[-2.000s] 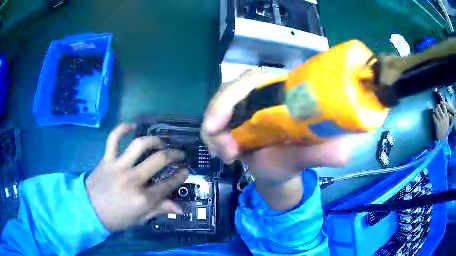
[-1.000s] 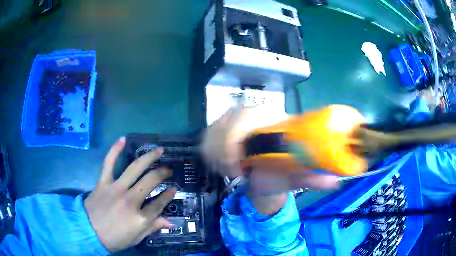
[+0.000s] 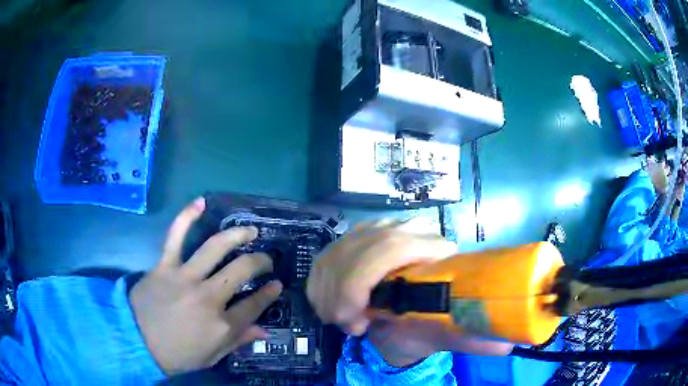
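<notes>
A dark device housing (image 3: pixel 302 260) lies in front of me, with pale squares near its lower edge. My left hand (image 3: pixel 215 290) lies over its left part, fingers spread on the housing. My right hand (image 3: pixel 377 283) is closed around the orange electric screwdriver (image 3: pixel 502 290), which lies nearly level with its cable end to the right. The screwdriver's front end is hidden by my right hand at the housing's right side. No screw can be made out.
The white-and-black screw feeder (image 3: pixel 437 98) stands beyond my right hand. A blue bin (image 3: pixel 155 132) with small black parts is at the left. A large blue tray (image 3: pixel 490 369) with rows of modules is at lower right, partly hidden. A person in blue (image 3: pixel 630 215) is at the right.
My right hand with the screwdriver has moved down from in front of the feeder to the housing's right side. The feeder's ledge is uncovered. My left hand stays on the housing.
</notes>
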